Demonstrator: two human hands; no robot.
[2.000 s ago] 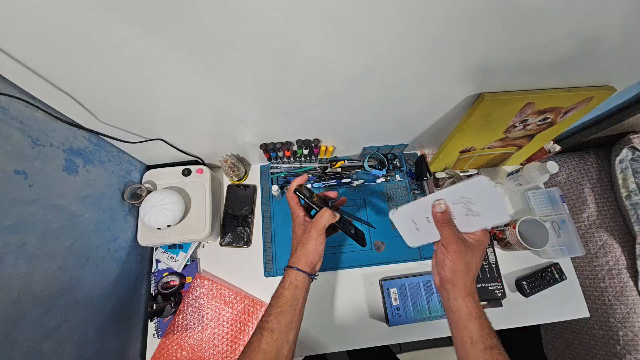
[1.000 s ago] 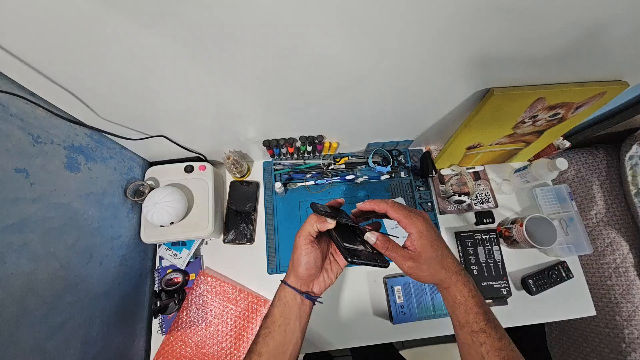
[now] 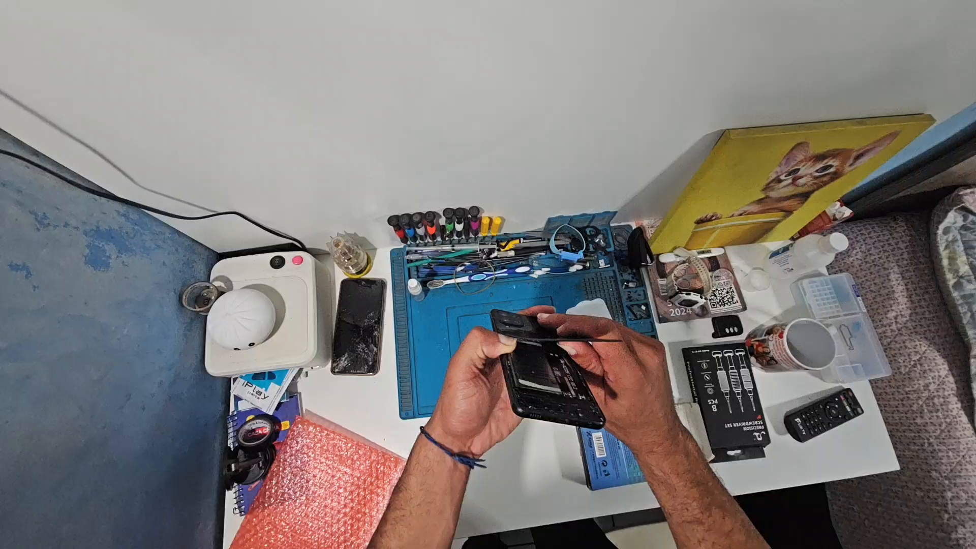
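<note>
My left hand (image 3: 474,381) grips an opened black smartphone (image 3: 545,381) by its left side, with the thumb near the camera end. The phone's inner parts show, and a black back cover (image 3: 518,326) sits tilted at its upper end. My right hand (image 3: 621,370) holds the phone's right side, its fingers at the thin dark edge of the raised piece. Below the hands lies a blue repair mat (image 3: 427,351). A white phone (image 3: 591,309) is partly hidden behind my right hand on the mat.
Screwdrivers (image 3: 450,223) and tweezers line the mat's back. A cracked phone (image 3: 358,326), a white device (image 3: 267,313) and red bubble wrap (image 3: 320,488) are at left. At right are a screwdriver-set box (image 3: 728,396), a mug (image 3: 793,345), a remote (image 3: 823,415), a plastic case (image 3: 862,328) and a cat picture (image 3: 801,179).
Two seconds ago my right hand held the white phone up at the right; it now rests on the mat. Both hands have come together on the black phone.
</note>
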